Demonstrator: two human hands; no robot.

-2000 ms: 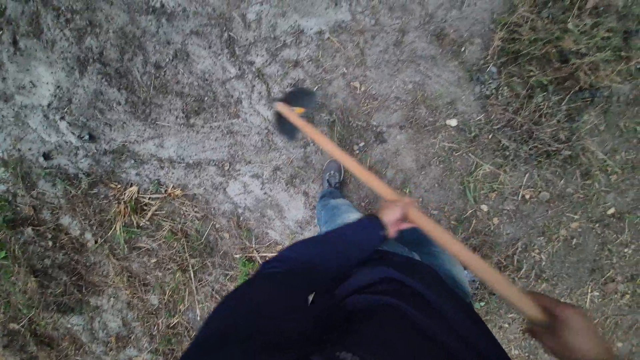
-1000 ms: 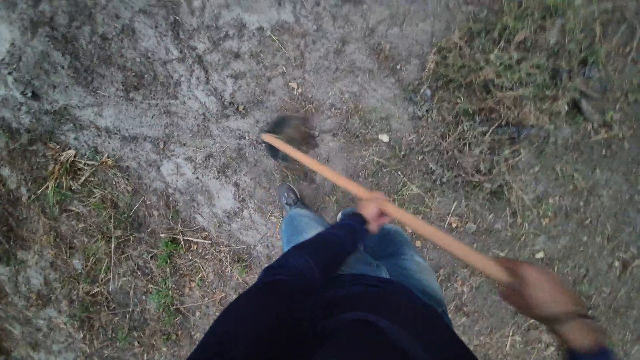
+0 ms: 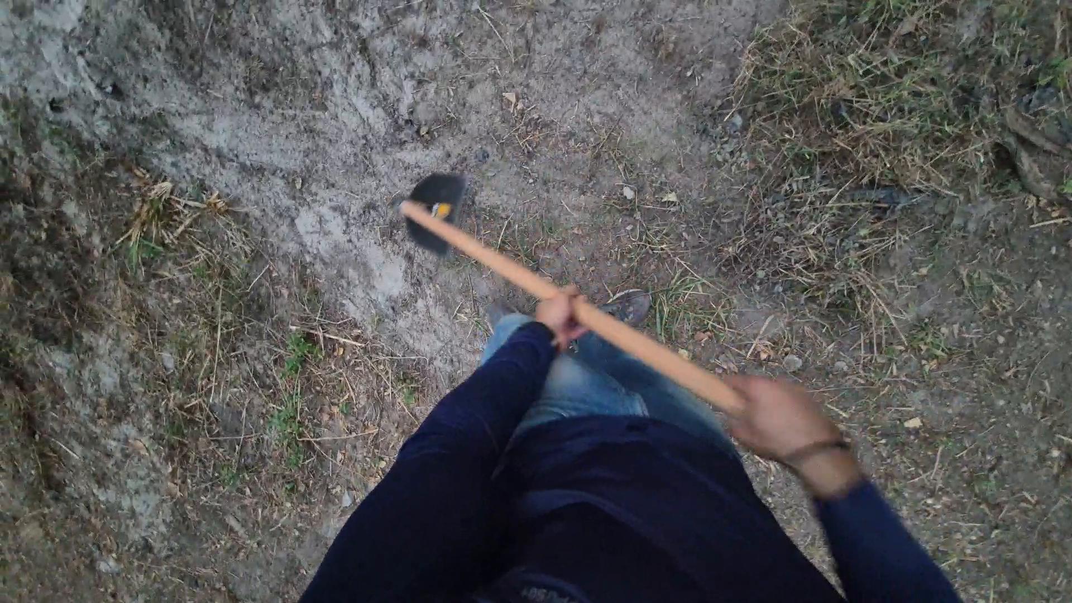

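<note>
A long wooden handle (image 3: pixel 502 266) runs slantwise across the head view, and a dark hoe blade (image 3: pixel 435 216) with a yellow mark sits at its far upper-left end. My left hand (image 3: pixel 559 316) grips the handle around its middle. Near its lower-right end my right hand (image 3: pixel 775 416), with a dark band at the wrist, is closed around the wood. The blade is slightly blurred, so whether it touches the soil cannot be told. Below the handle are my jeans and dark blue top.
My shoe (image 3: pixel 628 306) shows just beyond the handle. Dry grass and cut stalks (image 3: pixel 879 126) lie heaped at the upper right. Weeds (image 3: pixel 289 419) and straw tufts (image 3: pixel 163 209) cover the left side. Pale, dusty soil (image 3: pixel 335 243) runs between them.
A second shoe has come into sight beside the handle. Both hands have kept hold of the handle throughout. The view has shifted over the ground, with the grass heap now further into the frame.
</note>
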